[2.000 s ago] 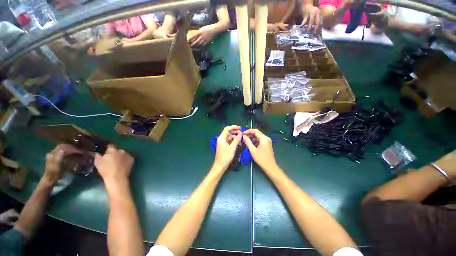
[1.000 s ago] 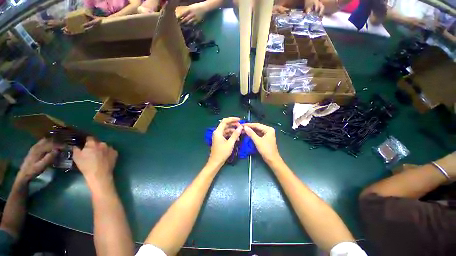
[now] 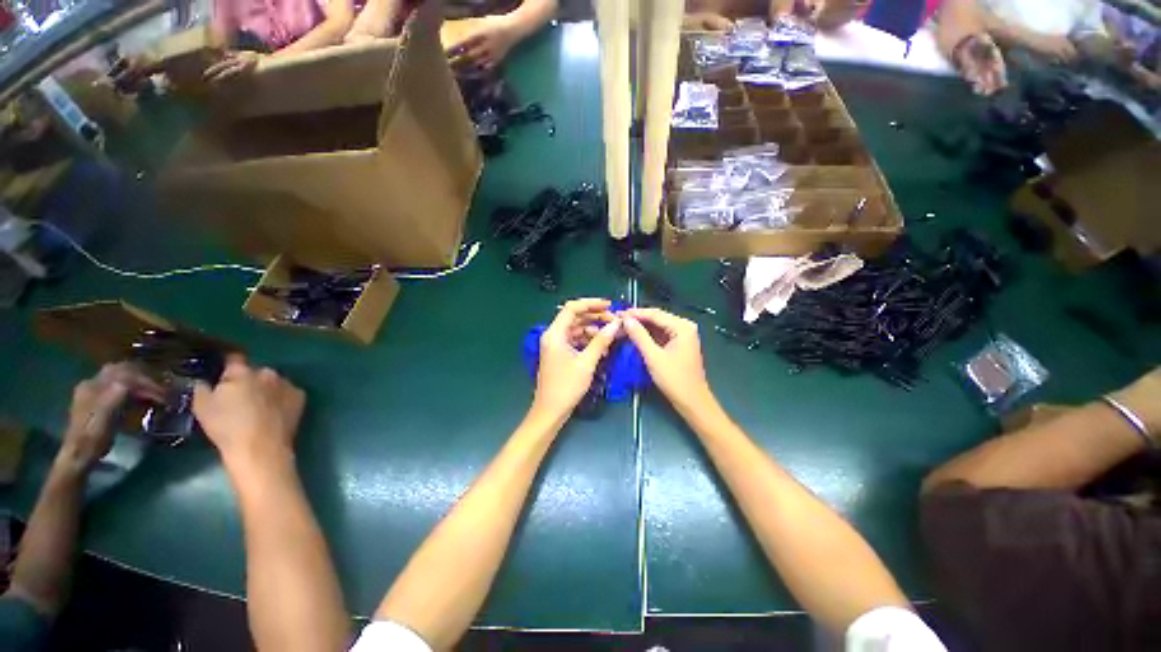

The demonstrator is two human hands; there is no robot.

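My left hand (image 3: 573,359) and my right hand (image 3: 670,355) meet at the fingertips over a bright blue cloth (image 3: 628,373) on the green bench. Thumbs and forefingers pinch together at one spot. What they pinch is too small to make out. A dark, thin item, perhaps a black cable (image 3: 592,397), shows below my left hand against the cloth; the fingers partly hide it. Beyond the hands lies a small pile of black cables (image 3: 550,229).
A large open carton (image 3: 337,191) and a small carton (image 3: 364,306) stand left. Two pale posts (image 3: 616,127) rise ahead. Right are a divided tray (image 3: 777,240), a large cable pile (image 3: 879,318), a pale scrap (image 3: 779,285) and a bagged part (image 3: 999,372). Neighbours' arms flank me.
The view has shifted since the first frame, so the bench items sit higher. My hands stay together over the cloth, with only slight finger movement. The left neighbour's hands have moved a little.
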